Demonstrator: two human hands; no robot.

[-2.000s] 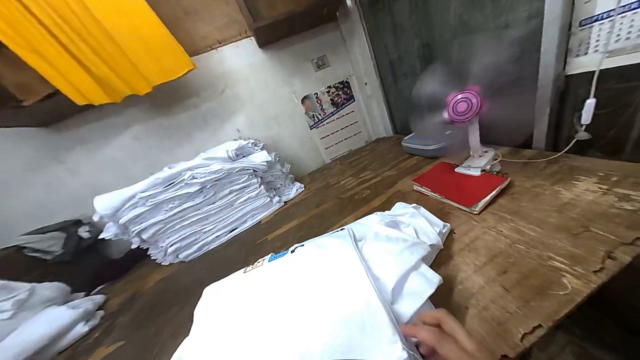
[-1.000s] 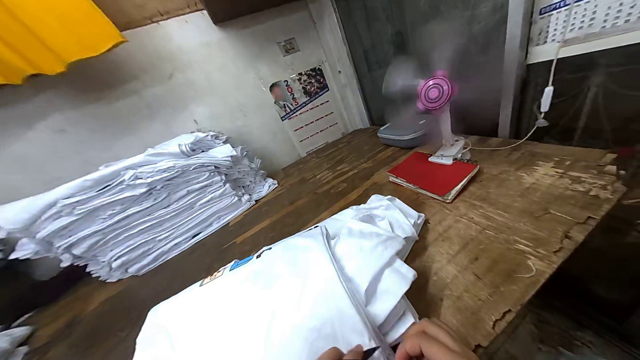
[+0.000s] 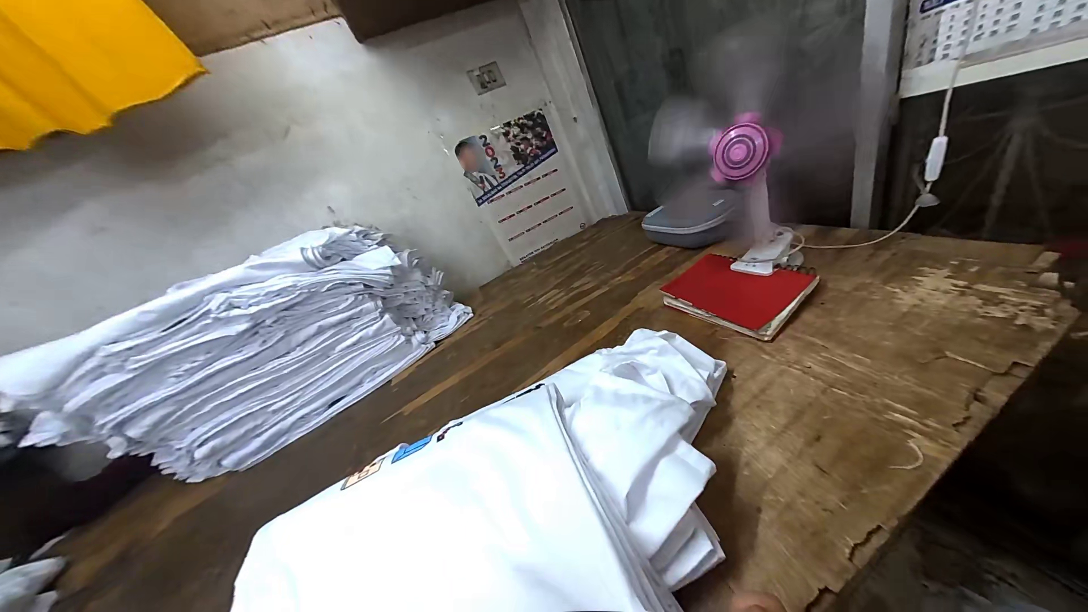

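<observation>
White folded cloth garments [image 3: 450,527] with a small coloured print lie in a loose pile at the bottom centre, their rumpled ends spread toward the right. Only a fingertip of my right hand [image 3: 756,602] shows at the bottom edge, just right of the cloth; whether it holds anything is hidden. My left hand is outside the frame. A tall stack of folded white cloth [image 3: 280,340] stands at the left, against the wall.
A red notebook [image 3: 739,293] lies on the worn wooden table [image 3: 850,408], with the base of a running pink and white fan [image 3: 744,153] on it. Behind is a grey case [image 3: 688,223]. A white cord [image 3: 875,241] runs right. Yellow cloth [image 3: 85,68] hangs upper left.
One second ago the fingers of both hands showed at the near edge of the cloth. Now they have dropped almost wholly out of view, leaving one fingertip.
</observation>
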